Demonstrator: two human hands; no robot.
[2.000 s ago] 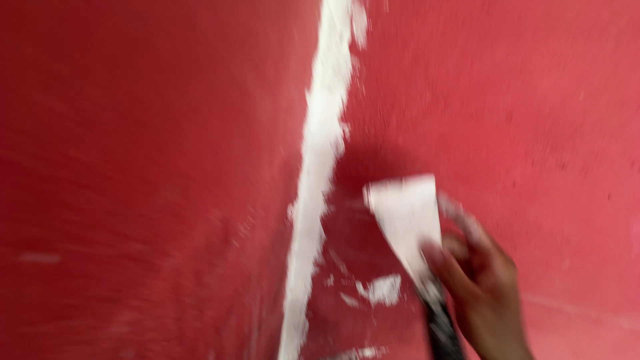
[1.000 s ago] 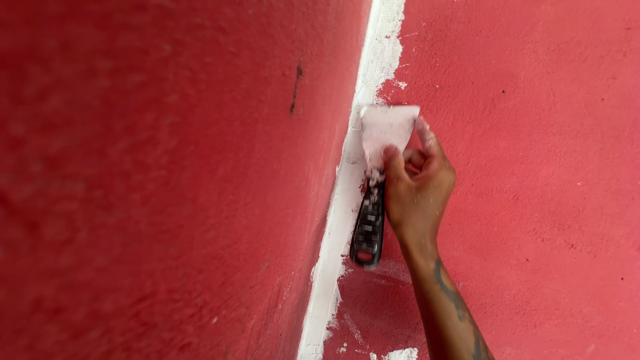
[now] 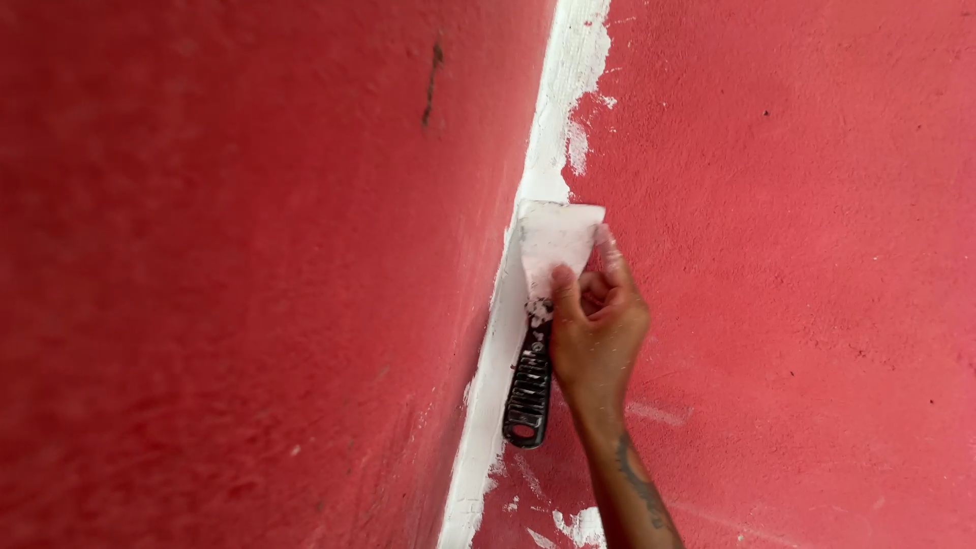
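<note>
My right hand [image 3: 602, 320] grips a putty knife [image 3: 558, 236] by its blade, with the thumb on the near face and the fingers at the right edge. White compound coats the blade, whose wide edge lies against the white strip of filler [image 3: 488, 381] along the corner of two red walls. The knife's black ribbed handle [image 3: 528, 389] hangs down below the hand, over the strip. White smears mark the fingertips. My left hand is out of the frame.
A red wall [image 3: 229, 267] rises close on the left, with a dark mark [image 3: 432, 84] near its top. Another red wall [image 3: 801, 267] spreads to the right. A patch of white filler [image 3: 583, 526] sits low beside the strip.
Two seconds ago the putty knife was off to the right of the strip; now its blade is on it. Over the last second hand and knife have moved down along the strip.
</note>
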